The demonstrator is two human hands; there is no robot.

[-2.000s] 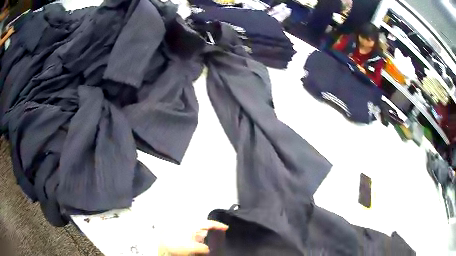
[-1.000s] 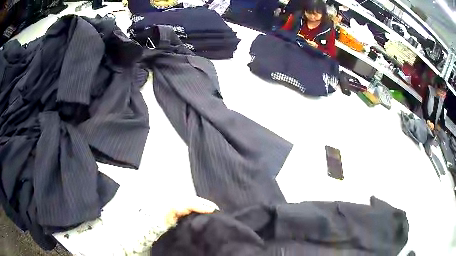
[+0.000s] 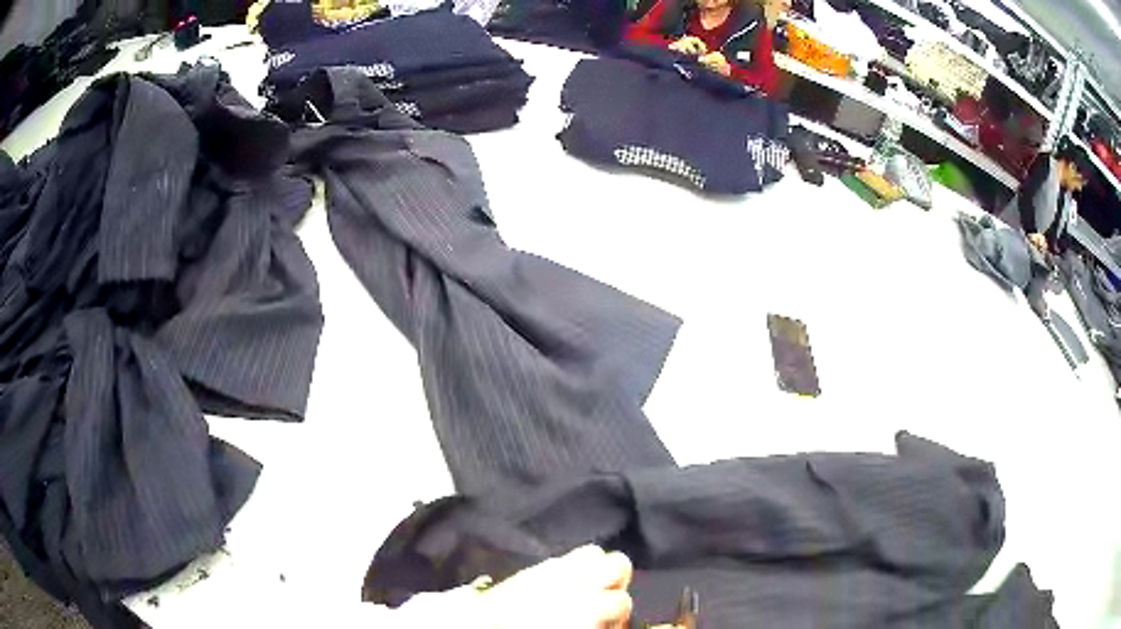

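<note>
A dark pinstripe garment (image 3: 787, 522) lies across the lower part of the head view, its dark opening at the left end. My left hand (image 3: 568, 592) comes in from the bottom edge, fingers closed on a fold of this garment. A small skin-coloured bit at the bottom edge, right of my left hand, may be my right hand (image 3: 668, 625); it is almost wholly cut off. A thin brownish tip stands up beside it, too small to identify. A striped trouser leg (image 3: 492, 356) runs from the far left down to the garment, partly under it.
A heap of striped garments (image 3: 135, 455) fills the left side. A phone (image 3: 793, 355) lies right of centre on the white table (image 3: 885, 356). Navy tops are stacked (image 3: 406, 68) and laid flat (image 3: 676, 123) at the far side. A person in red sits behind; another is at far right.
The view has shifted, so table items sit further left and higher. My left hand has moved right over the garment, from its left end onto its middle. The bit beside it has appeared.
</note>
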